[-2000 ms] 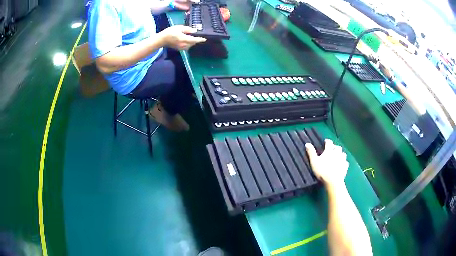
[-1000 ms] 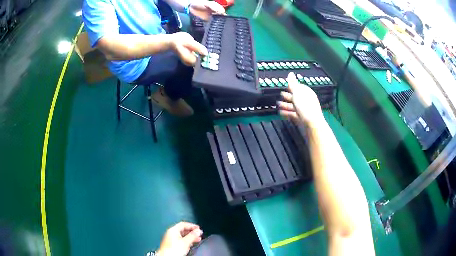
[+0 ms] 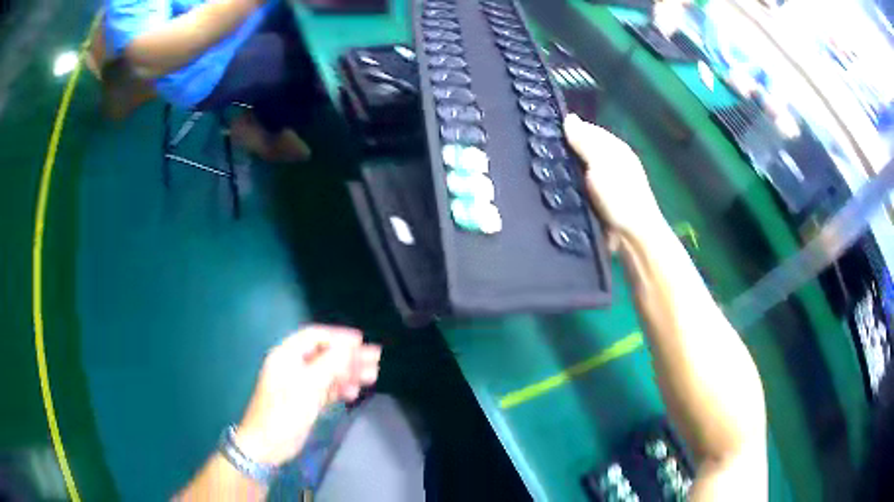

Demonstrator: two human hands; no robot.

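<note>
My right hand (image 3: pixel 616 181) grips the right edge of a long black assembly tray (image 3: pixel 505 196), held tilted above the bench. The tray has two rows of black oval shells (image 3: pixel 562 199). Several green-white circuit boards (image 3: pixel 472 188) sit at the near end of its left row. My left hand (image 3: pixel 312 377) holds nothing, fingers loosely bent, low at the left of the bench edge. A metal band is on that wrist. The slotted stacked trays (image 3: pixel 407 257) are mostly hidden behind the held tray.
Black trays with units (image 3: pixel 382 88) lie behind the held tray. A side tray with green-white pieces (image 3: pixel 642 469) is at the bottom right, past the yellow tape (image 3: pixel 573 375). A seated person in blue (image 3: pixel 196 49) is at the upper left.
The tray moved from the other person's hands into my right hand and came nearer. My left hand came into view and rose slightly. The view shifted, bringing in the side tray.
</note>
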